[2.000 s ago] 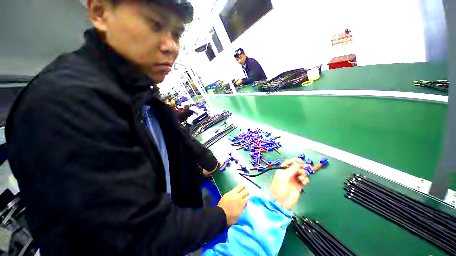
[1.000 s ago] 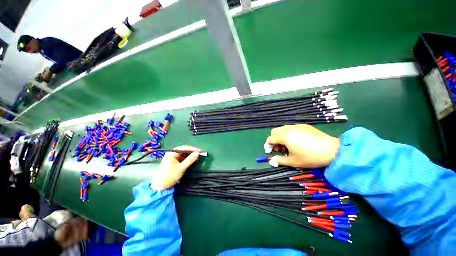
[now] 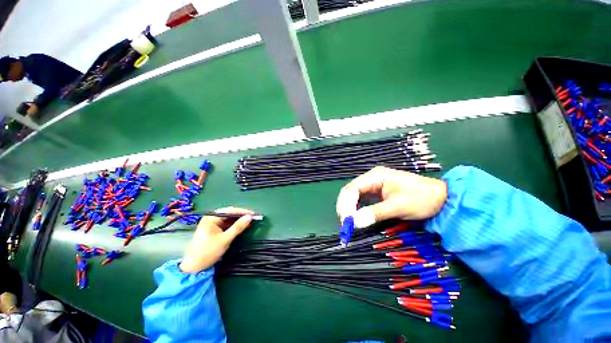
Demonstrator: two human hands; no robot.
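My left hand pinches a black cable near its metal tip, which points right past the thumb. My right hand, with white finger covers, holds a blue-and-red end piece; its blue head points down and its stem is hidden by the fingers. The end piece and the held cable's tip are apart. A working bundle of black cables lies below both hands, with blue-and-red pieces on its right ends. A second bundle with bare metal tips lies beyond it.
Heaps of blue-and-red pieces lie at left. A black tray with more stands at right. A white-edged green divider and a grey upright run behind. More black cables lie far left. Another person is across; another is partly visible lower left.
The view has turned from the neighbouring person to the bench, then slightly right. Since one second ago, the end piece in my right hand has turned from lying sideways to blue head down.
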